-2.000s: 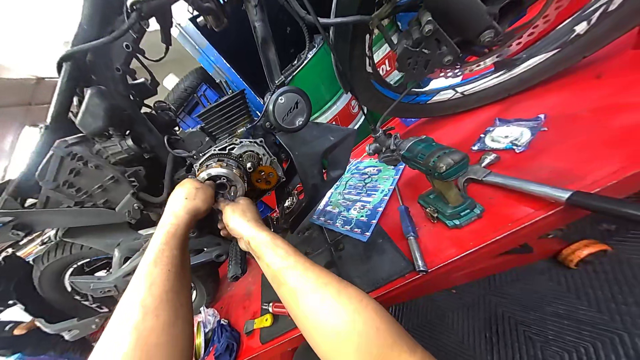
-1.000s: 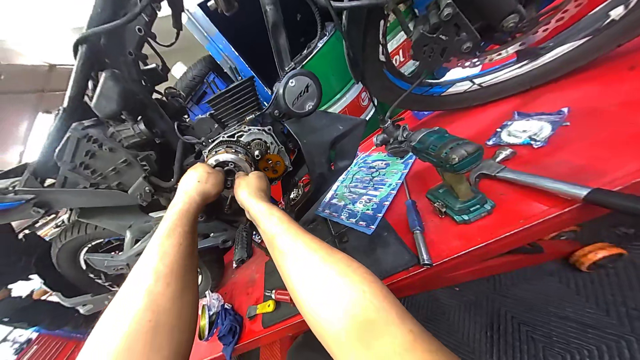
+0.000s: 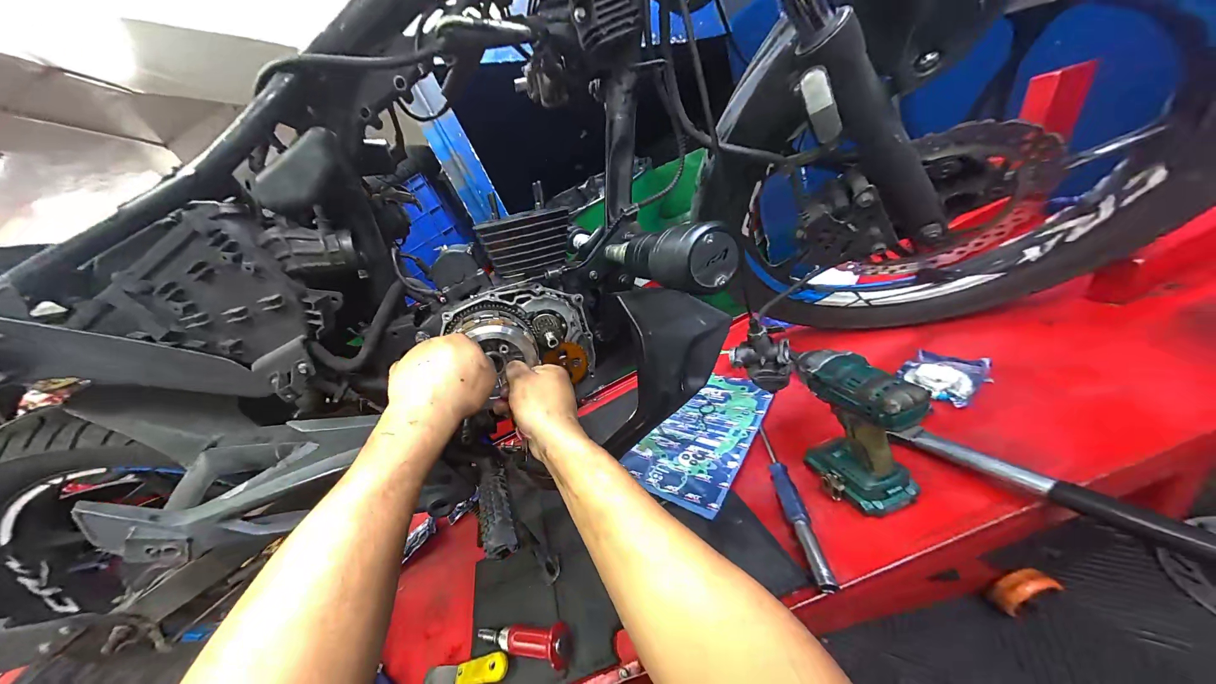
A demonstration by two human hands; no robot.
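Note:
A round metal clutch assembly [image 3: 501, 334] sits in the opened side of the motorcycle engine, below its finned cylinder [image 3: 525, 245]. My left hand [image 3: 446, 372] is at the clutch's lower left edge, its fingers curled and mostly hidden from view. Close beside it, my right hand [image 3: 541, 397] has its thumb and fingers bent at the lower front of the clutch. Whether either hand grips a part cannot be seen. An orange-brown gear [image 3: 567, 361] lies just right of the clutch, with a smaller metal gear [image 3: 547, 328] above it.
On the red bench [image 3: 1064, 408] are a green cordless impact driver [image 3: 863, 427], a long-handled tool [image 3: 1035, 483], a blue-handled screwdriver [image 3: 796, 518] and a gasket sheet [image 3: 708, 442]. A red-handled tool [image 3: 532, 643] rests near the front. The motorcycle's front wheel [image 3: 997, 271] stands behind.
The view has swung and moved in closer to the engine. Both hands stay at the clutch, with no plain change in their hold.

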